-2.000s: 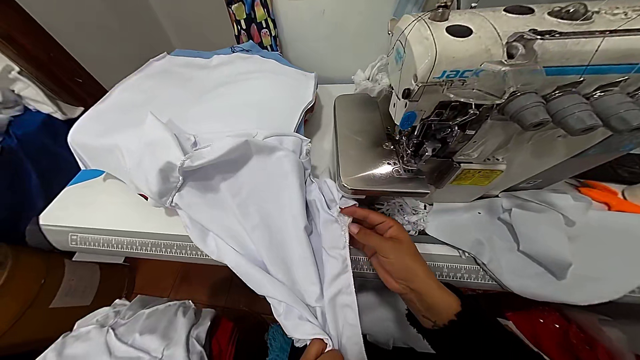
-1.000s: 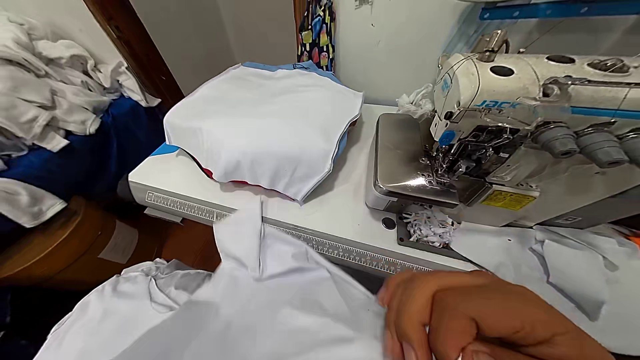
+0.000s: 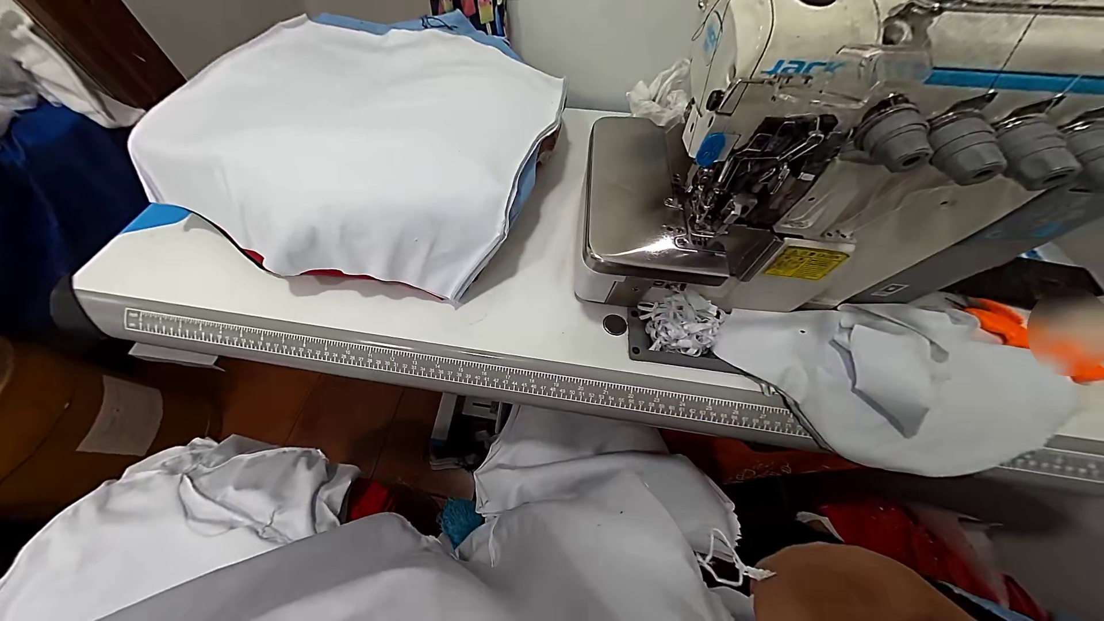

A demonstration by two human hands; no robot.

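Note:
Large white fabric pieces (image 3: 586, 526) are bunched along the bottom, with loose threads at their right end. Beside those threads a rounded patch of bare skin shows at the bottom edge; which body part it is cannot be told. At the far right a blurred shape, possibly part of my right hand (image 3: 1069, 336), overlaps orange handles (image 3: 1000, 321), perhaps of scissors. No fingers can be made out there. My left hand cannot be identified in view. On the table, a stack of cut fabric (image 3: 345, 155) with a white piece on top lies left of the Jack overlock sewing machine (image 3: 776, 172).
A ruler strip (image 3: 466, 371) runs along the table's front edge. White trimmings (image 3: 683, 321) sit below the machine's metal plate (image 3: 634, 198). A grey-white fabric piece (image 3: 940, 405) hangs over the front edge at right. More white cloth (image 3: 224, 492) is heaped at lower left.
The white garment piece that lay over the stack and table two seconds ago is off them. The hand seen large at the lower right one second ago is gone from that spot.

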